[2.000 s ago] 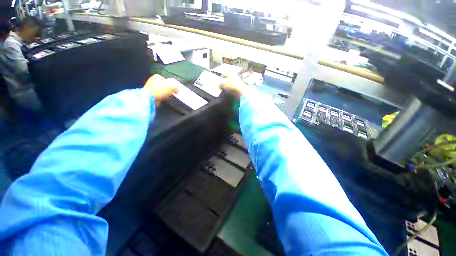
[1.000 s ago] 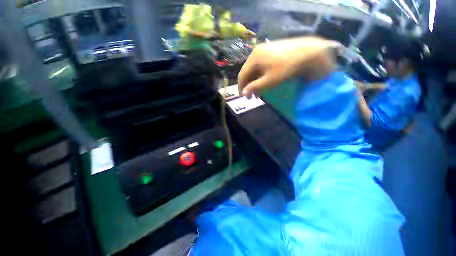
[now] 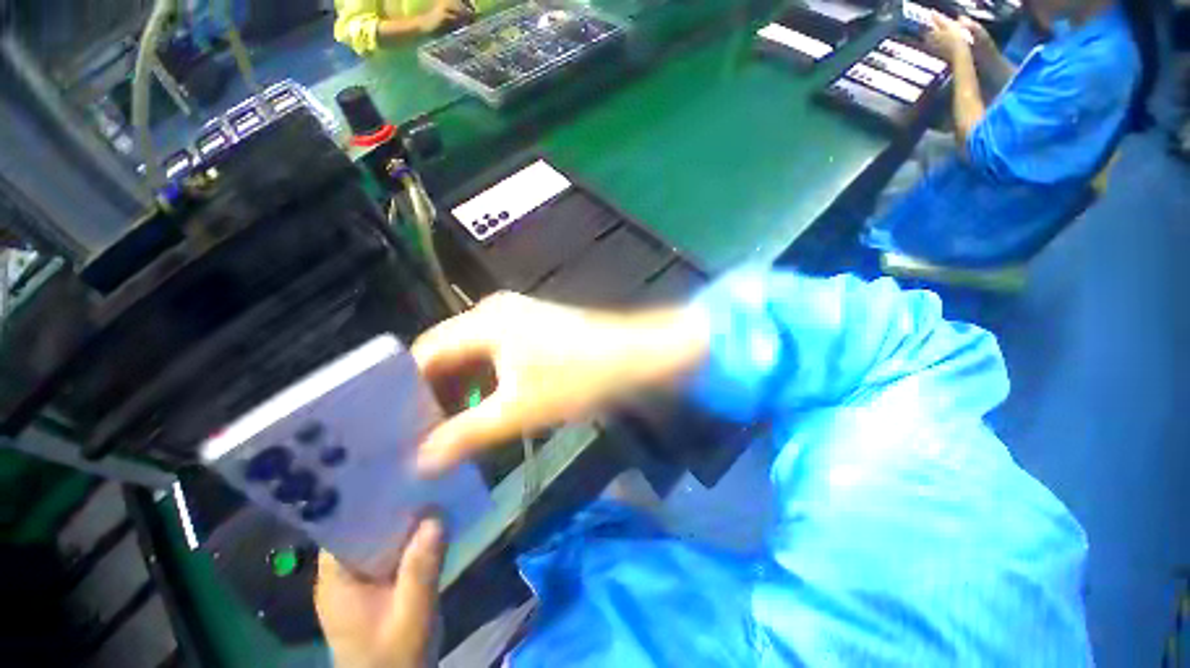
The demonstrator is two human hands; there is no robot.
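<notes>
A silver-grey phone back cover [image 3: 372, 470] with dark camera holes at its left end is held tilted in front of the press. My left hand [image 3: 385, 600] grips its lower edge from below, thumb on its face. My right hand [image 3: 535, 372] is at its right upper edge, with thumb and fingers around that edge. The black press [image 3: 274, 313] stands behind the cover, which hides part of its panel. One green start button [image 3: 285, 561] shows at lower left.
A black tray [image 3: 600, 248] right of the press holds one white cover [image 3: 512, 200] at its far end. A clear parts box [image 3: 522, 50] lies on the green bench [image 3: 705, 144]. A worker in blue [image 3: 1051, 118] sits at right, near more trays [image 3: 887, 81].
My left hand has come into view, holding a phone cover. My right hand has moved from above the right tray to the cover. The view has shifted towards the right side.
</notes>
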